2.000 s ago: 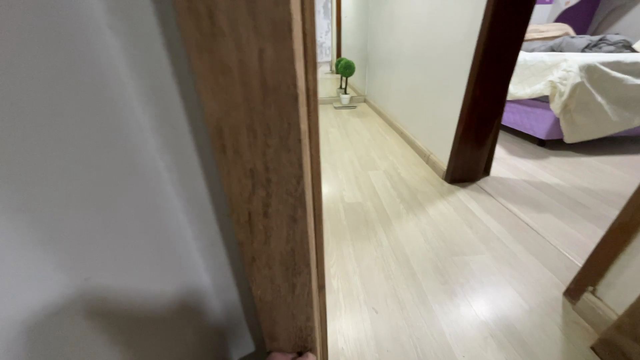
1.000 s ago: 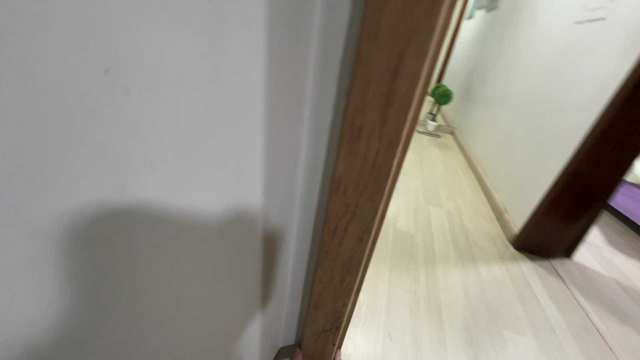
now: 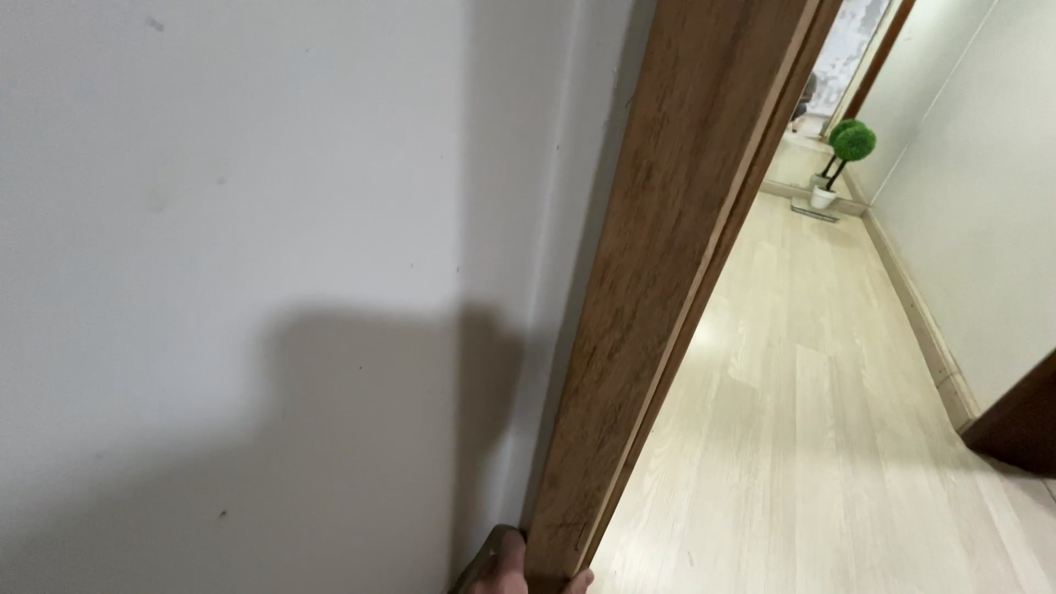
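A long brown wooden door casing board (image 3: 652,272) runs at a slant from the top middle to the bottom middle, beside a pale wall (image 3: 247,181). What looks like my left hand (image 3: 493,565) grips its lower end at the bottom edge of the view. Part of the hand lies at the board's left edge, and a fingertip shows at the right edge; the rest is cut off by the frame. My right hand cannot be made out. Dark marks show on the board just above the hand, and a dark gap runs between its upper left edge and the wall.
Right of the board, a hallway with a light wood-look floor (image 3: 784,412) leads back to a small round green topiary plant (image 3: 854,142) in a white pot. A baseboard (image 3: 916,318) and a dark door frame (image 3: 1019,417) stand at the right. A shadow falls on the wall.
The view has swung left since the first frame, so the bedroom is out of sight. More of the hand on the board shows at the bottom.
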